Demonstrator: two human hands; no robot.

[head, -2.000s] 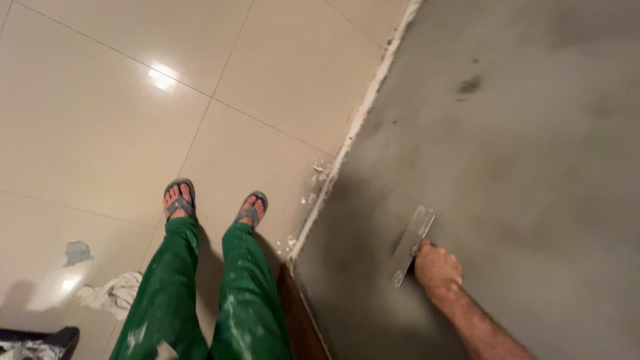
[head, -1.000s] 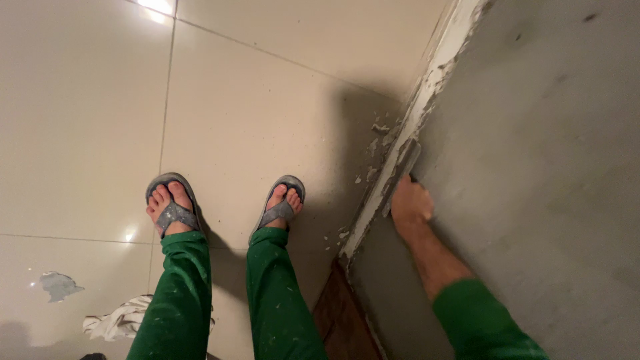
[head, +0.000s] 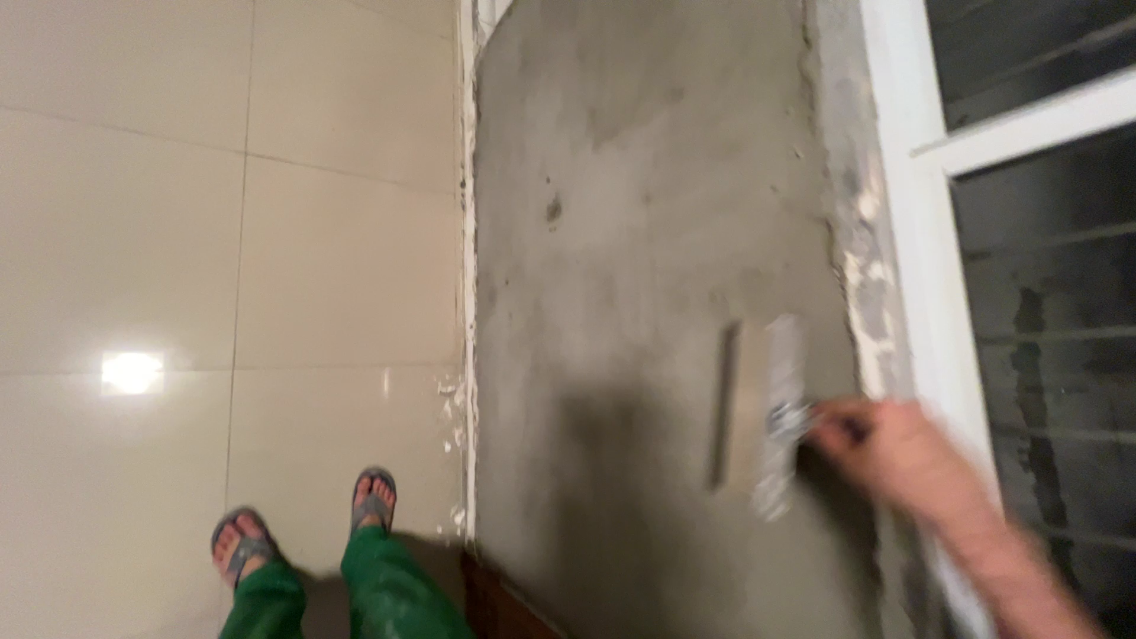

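Observation:
My right hand [head: 887, 444] grips a wide metal plastering trowel [head: 754, 413] by its handle, at the right of the head view. The trowel is blurred, with grey and white smears on its blade, and it is held in front of the grey plastered wall [head: 621, 248]. Whether the blade touches the wall cannot be told. A dark shadow falls on the plaster to the left of the trowel. My left hand is out of the frame.
Glossy beige floor tiles [head: 124, 240] lie at the left, with plaster crumbs [head: 451, 413] along the wall's white base edge [head: 470, 311]. A white window frame [head: 932, 195] stands at the right. A brown wooden piece [head: 501, 595] is at the bottom, near my sandalled feet [head: 373, 501].
My right hand has moved with the trowel from the wall's base edge across the plaster towards the window side. The view has swung right, showing the window frame.

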